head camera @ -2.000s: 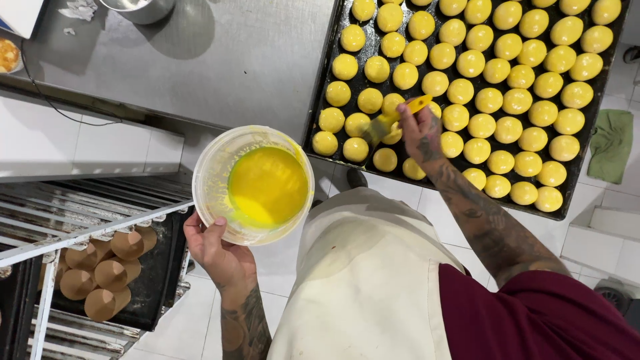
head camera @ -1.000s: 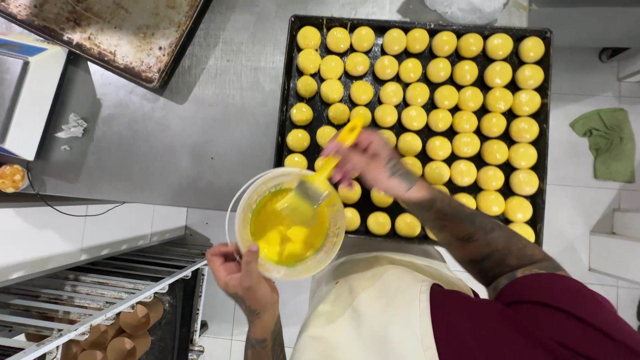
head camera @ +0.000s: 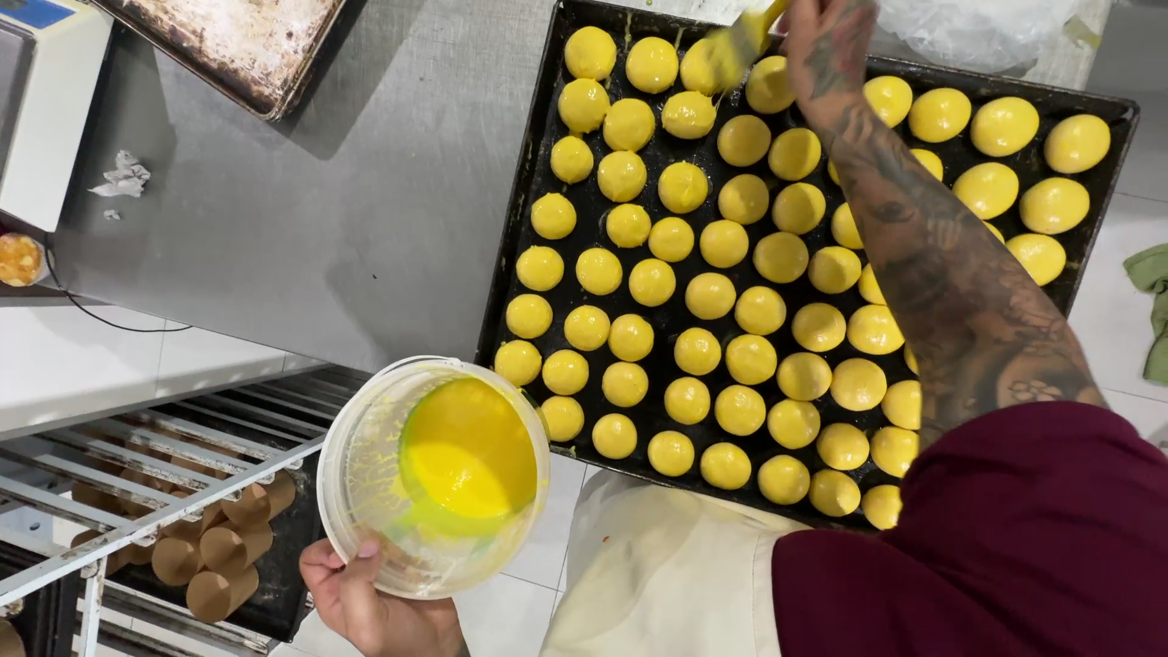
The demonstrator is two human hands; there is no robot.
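My left hand (head camera: 374, 598) grips the rim of a translucent plastic bucket (head camera: 370, 493), tilted, with yellow liquid (head camera: 470, 447) inside, beside the near left corner of the tray. At the far side of a black baking tray (head camera: 516, 196), my right hand (head camera: 829, 46) holds a pastry brush (head camera: 744, 41) by its yellow handle, partly out of frame. The blurred bristles touch a round dough ball (head camera: 703, 68) in the far row. Many glossy yellow dough balls fill the tray in rows; my right forearm hides some of them.
A steel worktable (head camera: 392, 182) bears a stained empty baking tray (head camera: 228, 36), crumpled paper (head camera: 123, 175) and a scale (head camera: 46, 119). At lower left, a metal rack (head camera: 182, 502) holds brown paper cylinders (head camera: 224, 547). Clear plastic (head camera: 981, 27) lies beyond the tray; a green cloth (head camera: 1152, 310) is at right.
The brush was over the bucket one second ago; my right hand has moved with it to the tray's far rows. My left hand still holds the bucket. The view has shifted.
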